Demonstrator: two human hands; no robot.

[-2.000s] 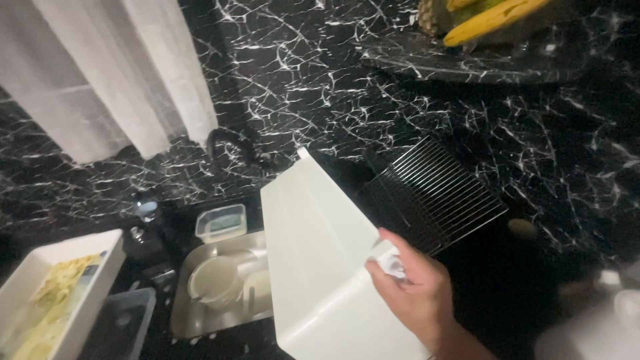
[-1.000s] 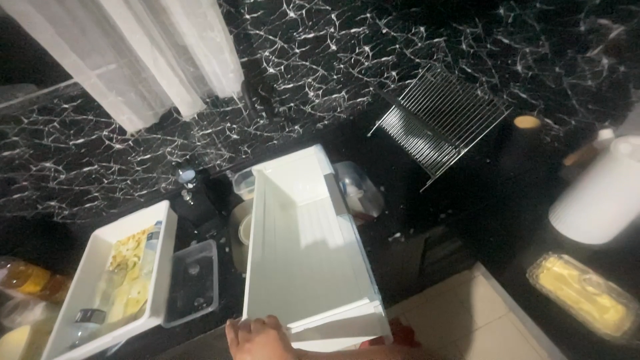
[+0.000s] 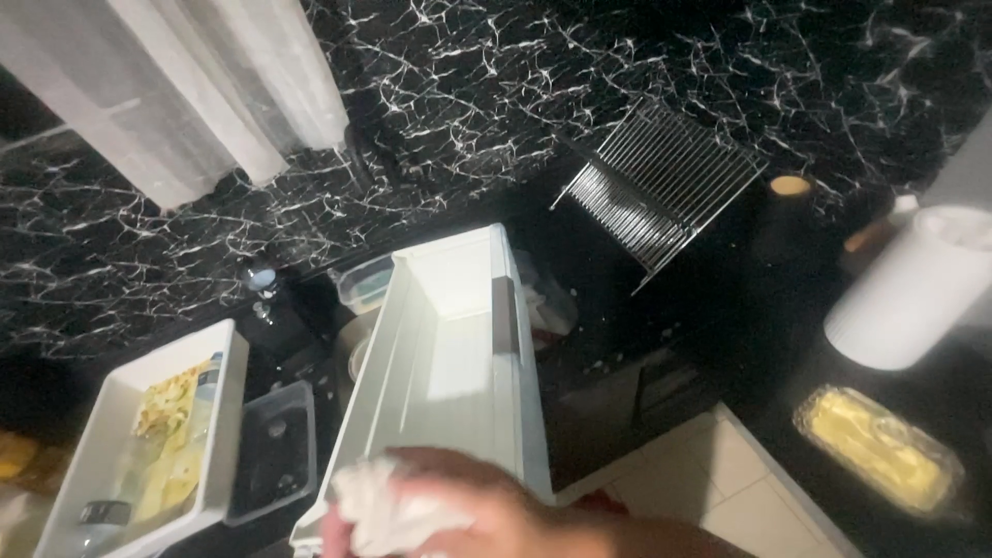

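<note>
My right hand (image 3: 480, 504) reaches in from the lower right, blurred, closed on a crumpled white cloth or paper (image 3: 380, 496). It is over the near end of a long white plastic bin (image 3: 457, 341), which is tilted and has a grey strip on its right rim. The bin's inside shows bare walls and ridges. My left hand cannot be made out; a small pinkish patch beside the cloth is too blurred to tell.
A white tray (image 3: 239, 372) holding yellowish food and bottles stands left, beside a clear plastic lid or tray (image 3: 275, 449). Behind are a clear container (image 3: 364, 283) and a wire rack (image 3: 666, 178). Right are a white paper roll (image 3: 907, 294) and a wrapped yellow item (image 3: 876, 449).
The bin, which stood up on its side two seconds ago, now shows its inside. The hand at its near edge a second ago has moved over its near end, with the white cloth showing.
</note>
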